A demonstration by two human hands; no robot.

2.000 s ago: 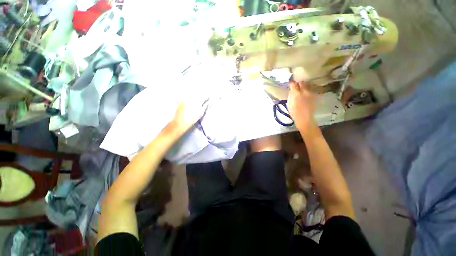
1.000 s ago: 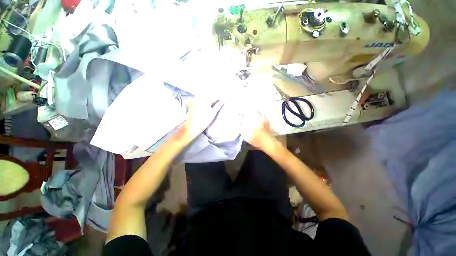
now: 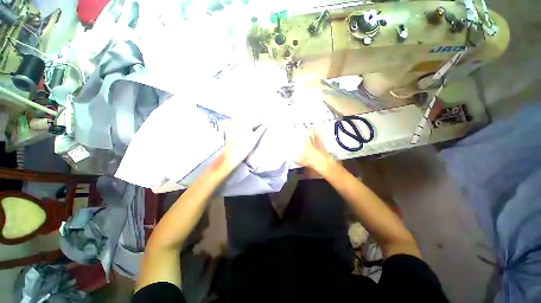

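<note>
A pale garment panel (image 3: 169, 139), whitened by glare, lies over the front edge of the machine table and hangs a little over my lap. My left hand (image 3: 235, 148) rests on the gathered cloth, fingers washed out by the light. My right hand (image 3: 308, 145) is at the cloth's right side, below the needle area (image 3: 286, 92); its fingertips are lost in glare. Whether either hand grips the cloth cannot be made out. The cream-yellow sewing machine (image 3: 379, 50) stands behind, its needle end just above the hands.
Black-handled scissors (image 3: 354, 133) lie right of my right hand. A white tape (image 3: 428, 115) hangs at the machine's right end. Grey cloth (image 3: 98, 106) is heaped on the left. A wooden chair (image 3: 56, 216) stands lower left, a blue-grey pile (image 3: 495, 177) far right.
My right hand has moved left and down from beside the scissors to the cloth. My left hand stays on the cloth. The camera view has shifted slightly.
</note>
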